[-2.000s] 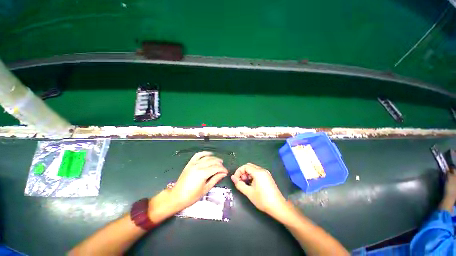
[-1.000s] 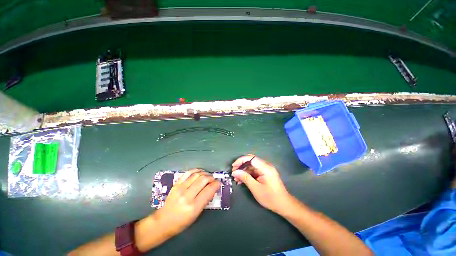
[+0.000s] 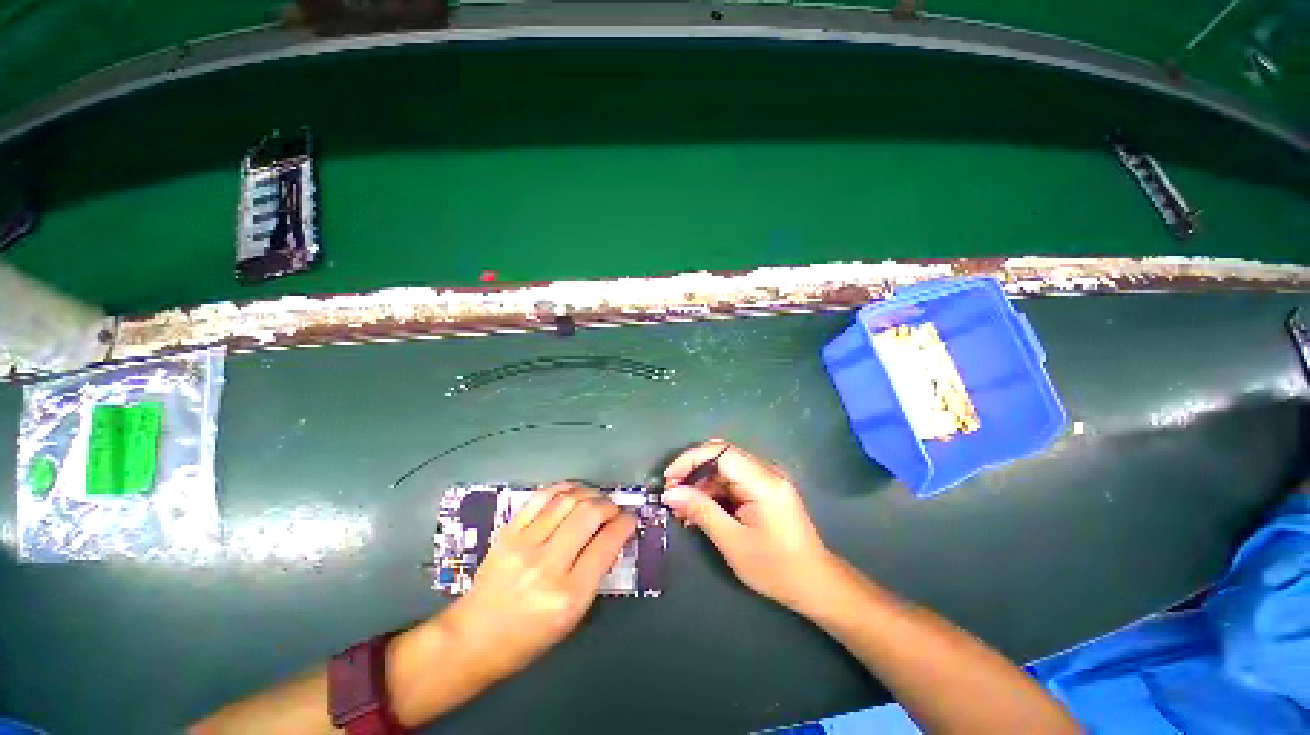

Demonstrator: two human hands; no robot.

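Note:
An opened phone unit (image 3: 649, 557) lies flat on the dark-green bench with its inner side up. My left hand (image 3: 549, 563) rests over its middle and covers much of it, fingers on its upper part. My right hand (image 3: 747, 520) is at the phone's upper right corner, with fingertips closed on a small dark part or tool, mostly hidden by the fingers. Several thin black cables (image 3: 563, 368) lie in a curve on the bench beyond the phone, and a single thin black cable (image 3: 489, 439) lies nearer to it.
A blue parts bin (image 3: 1006, 376) stands on the right. A clear bag (image 3: 184, 503) with green pieces lies on the left. Beyond the taped bench edge (image 3: 690, 299), the green belt carries a phone (image 3: 276, 213) and another (image 3: 1154, 190). A blue sleeve (image 3: 1250, 632) shows at lower right.
Since the first frame, the view has shifted and my left hand has come down onto the phone. My right hand has come to the phone's upper right corner. The last second shows little hand movement.

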